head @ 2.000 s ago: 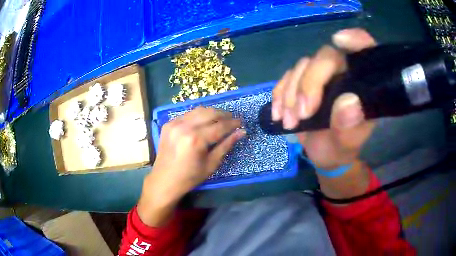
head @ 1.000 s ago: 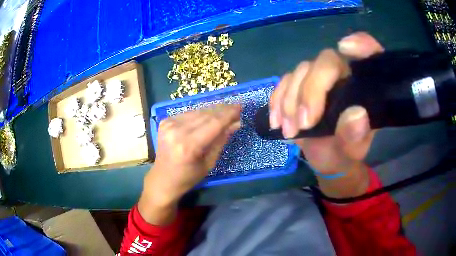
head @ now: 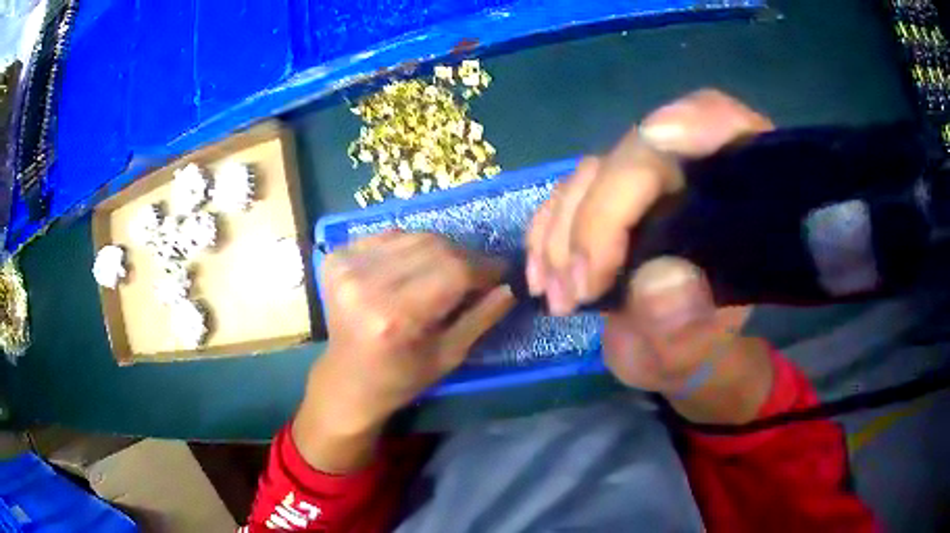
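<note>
My right hand [head: 646, 229] is closed around the electric screwdriver [head: 792, 224], a thick black cylinder with a pale label; its tip end points left at my left hand. My left hand [head: 401, 302] is over the blue screw tray [head: 469, 387], fingers bent and pinched together near the screwdriver's tip. Whatever is between the left fingertips is hidden and blurred. Silver screws [head: 552, 344] fill the tray. Both hands are blurred.
A cardboard tray [head: 250, 338] with several white plastic pieces [head: 188, 229] lies left of the screw tray. Loose brass pieces [head: 422, 135] lie behind it. A large blue sheet [head: 208, 73] spans the back left. The black cord [head: 813, 411] crosses my right forearm.
The screwdriver and my right hand have moved left and a little down, closer to my left hand. My left fingers have curled in more and the hand has moved slightly down.
</note>
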